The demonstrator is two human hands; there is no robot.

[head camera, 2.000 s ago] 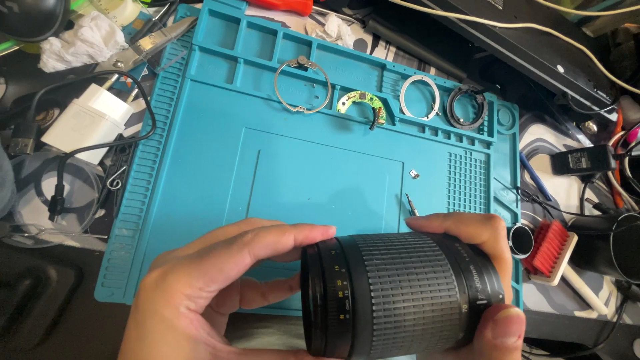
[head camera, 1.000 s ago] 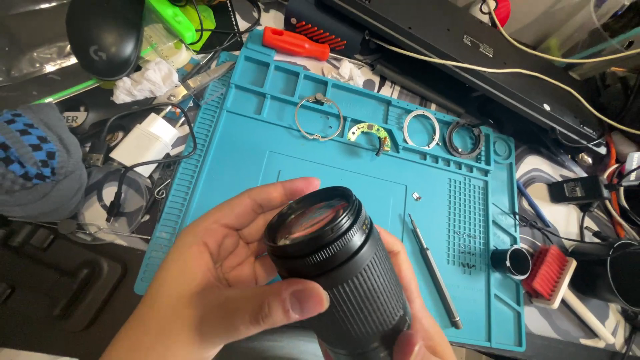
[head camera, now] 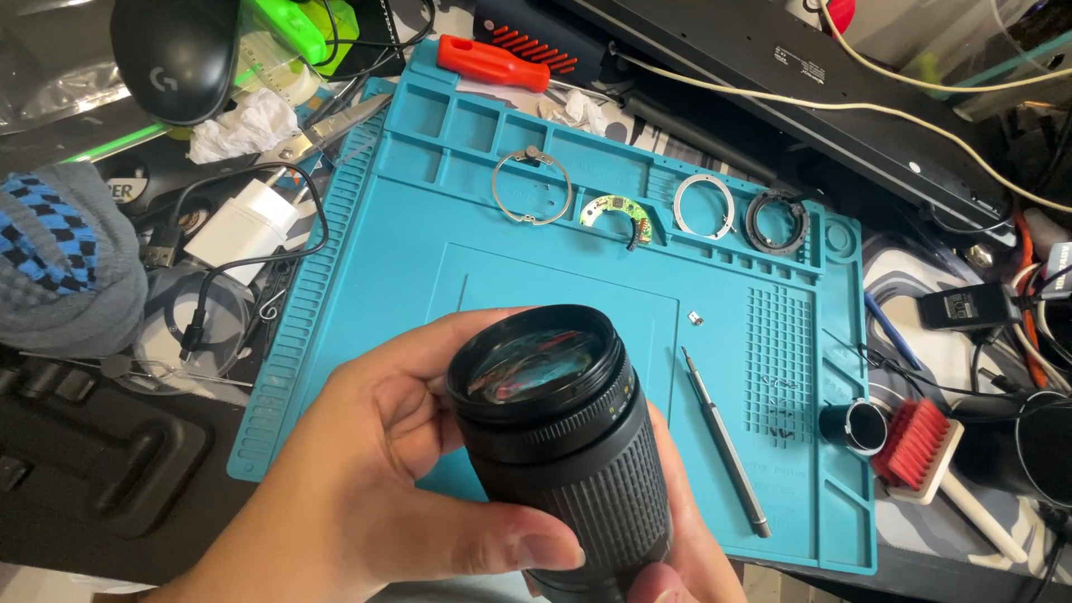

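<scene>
A black camera zoom lens (head camera: pixel 578 469) is tilted up between my hands, its front glass facing me. My left hand (head camera: pixel 377 469) grips its left side, thumb across the ribbed barrel. My right hand (head camera: pixel 687 536) holds the lower right side, partly hidden behind the lens. Beneath them lies a teal silicone repair mat (head camera: pixel 536 268). Along its upper compartments sit a thin metal ring (head camera: pixel 497 197), a curved green circuit board (head camera: pixel 615 213), a silver ring (head camera: pixel 677 205) and a black ring (head camera: pixel 748 226). A precision screwdriver (head camera: pixel 727 444) lies right of the lens, near a small metal part (head camera: pixel 695 318).
Small dark screws (head camera: pixel 781 434) rest on the mat's grid. At right are a black cylindrical part (head camera: pixel 854 425) and a red-bristled brush (head camera: pixel 917 448). A red-handled screwdriver (head camera: pixel 494 63) lies at the top edge. Scissors (head camera: pixel 343 126), a white charger (head camera: pixel 243 228) and a mouse (head camera: pixel 174 59) crowd the left.
The lens was lying sideways two seconds ago, and has been turned so its front glass faces up. My left thumb has come across the barrel. The view has shifted.
</scene>
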